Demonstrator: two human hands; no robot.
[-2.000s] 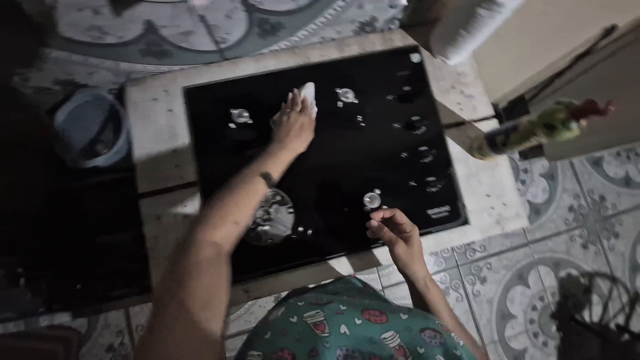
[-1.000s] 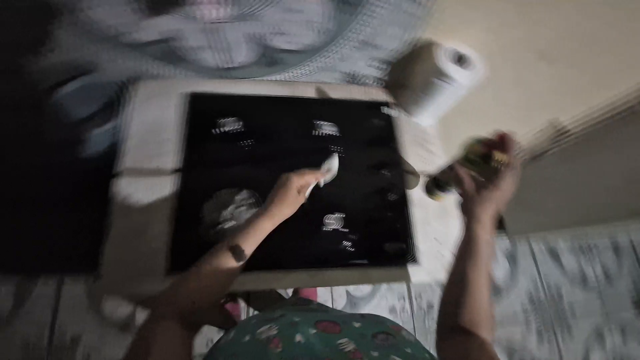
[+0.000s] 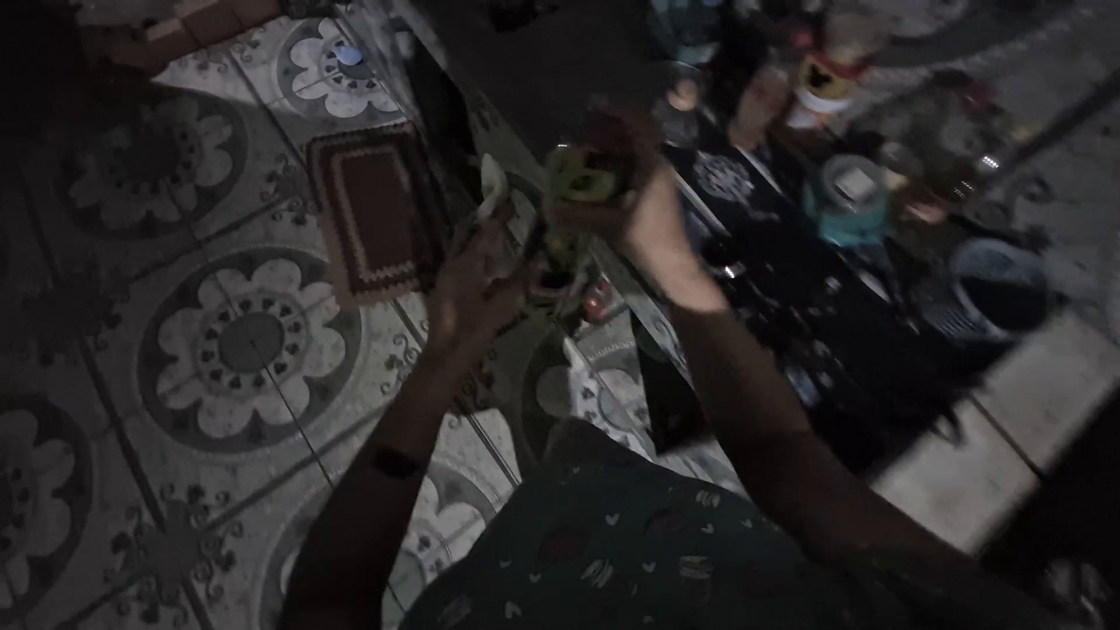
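My right hand (image 3: 652,232) grips a bottle with a green and yellow label (image 3: 582,179), blurred and dim, near the counter's edge. Just left of it, my left hand (image 3: 477,284) has a crumpled white tissue or cloth (image 3: 493,185) between its raised fingers. Beyond my right forearm lies a dark, glossy surface with small items on it. On its far side stands a teal container (image 3: 849,201) with a pale top. A round, pale plastic basket or tub (image 3: 997,289) is farther right.
A brown rectangular mat (image 3: 378,210) lies on the patterned tile floor (image 3: 249,343) to the left. Several jars and bottles crowd the upper right, including one with a yellow label (image 3: 825,80). A pale tiled ledge (image 3: 962,472) runs along the lower right.
The view has swung away from the black gas cooktop. My right hand, seen near the bottle one second ago, now holds it up beside my left hand, which has left the cooktop with the white tissue or cloth.
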